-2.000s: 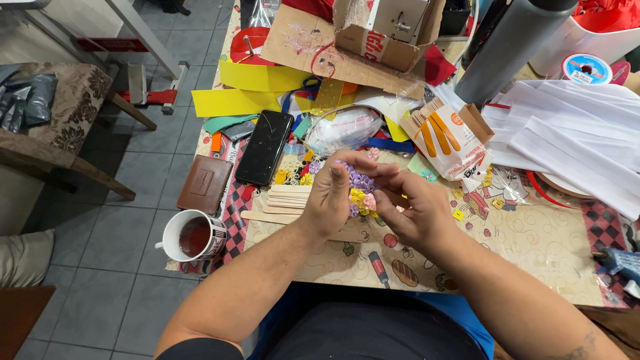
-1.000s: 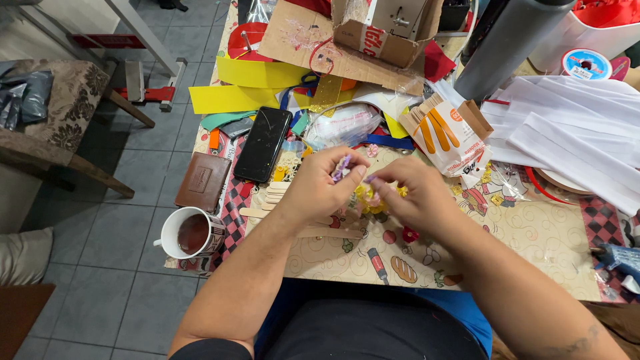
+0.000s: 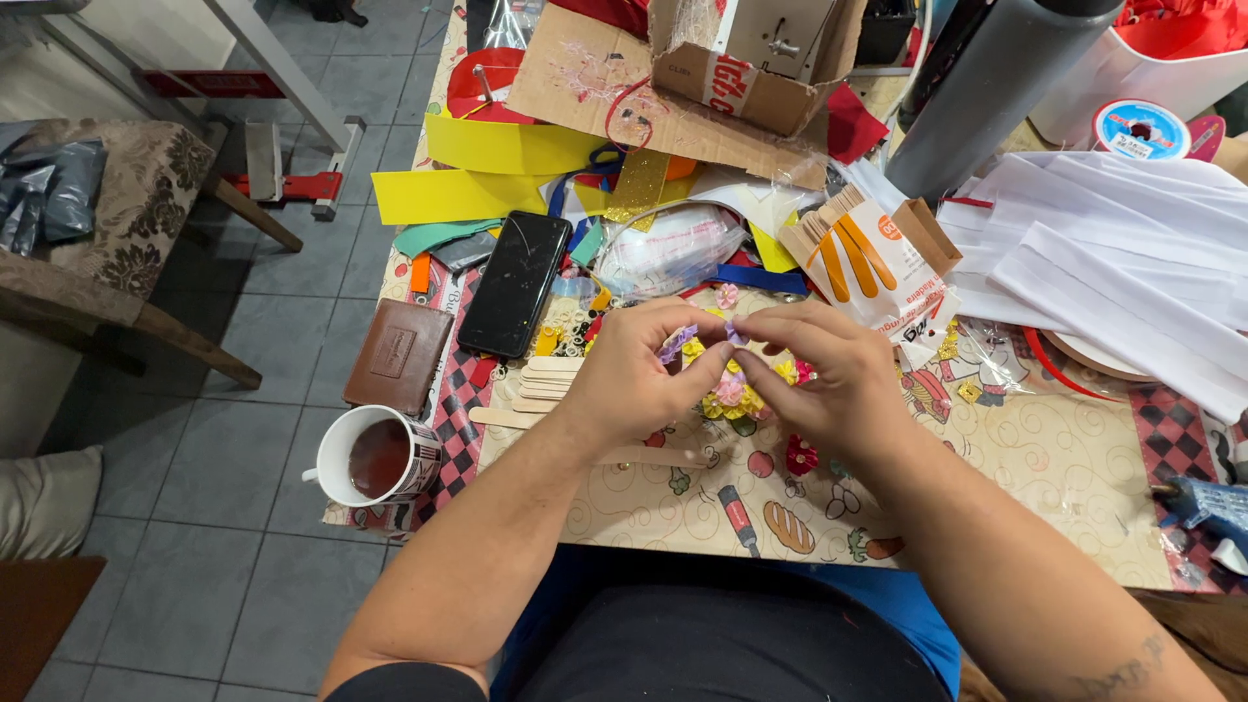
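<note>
My left hand (image 3: pixel 639 375) holds small purple ribbon flowers (image 3: pixel 676 343) in its curled fingers, above the table. The fingertips of my right hand (image 3: pixel 829 375) meet those of the left and pinch a small purple piece (image 3: pixel 735 334). Under and between the hands lies a pile of yellow ribbon flowers (image 3: pixel 733 403) with a few pink ones, partly hidden. A dark red flower (image 3: pixel 801 454) lies just below my right hand. Wooden craft sticks (image 3: pixel 542 388) lie beside my left hand, and one more stick (image 3: pixel 653 455) lies below it.
A mug of dark drink (image 3: pixel 378 458) stands at the table's left edge, near a brown wallet (image 3: pixel 398 356) and a phone (image 3: pixel 515 283). Behind are a packet of sticks (image 3: pixel 873 258), yellow strips (image 3: pixel 468 198) and a cardboard box (image 3: pixel 746 93). White fabric (image 3: pixel 1121 263) and a glue gun (image 3: pixel 1204 512) lie right.
Two seconds ago my hands were cupped over the pile, with purple flowers between them. The purple flowers are now in my left hand, and the fingertips of both hands have come together.
</note>
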